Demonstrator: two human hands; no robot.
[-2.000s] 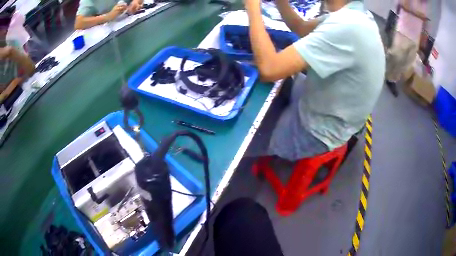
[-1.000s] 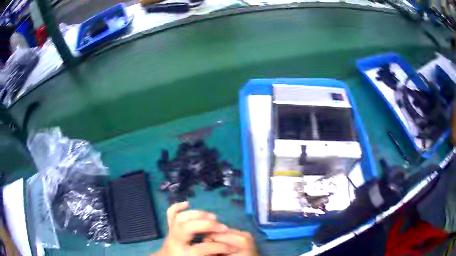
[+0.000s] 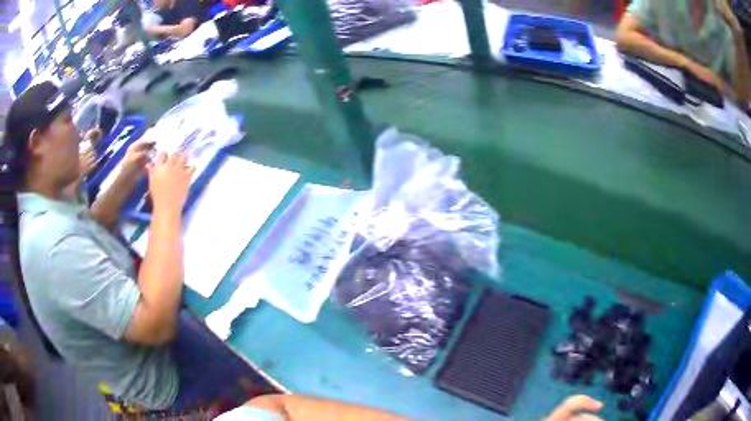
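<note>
My left forearm enters along the bottom edge, and part of what looks like my left hand (image 3: 576,408) shows there, cut off; whether it holds anything is hidden. My right hand is not in view. Just beyond the fingers, a loose heap of small black plastic pieces (image 3: 608,352) lies on the green bench. Left of it is a black ribbed parts tray (image 3: 496,349), lying at a slant. A clear poly bag full of black parts (image 3: 408,288) stands beside the tray. A flat whitish bag with handwritten marks (image 3: 309,247) lies left of it.
A blue bin (image 3: 700,353) is cut off at right. At left a seated person (image 3: 99,288) handles clear plastic above a blue bin, beside a white sheet (image 3: 235,218). Green posts (image 3: 329,74) stand behind. Across the green belt are a blue tray (image 3: 550,62) and another person's arms.
The view has swung left. The screw feeder and electric screwdriver have left the picture; the neighbour at left and the whole labelled bag have come in. My hands, seen together before, are now mostly below the edge.
</note>
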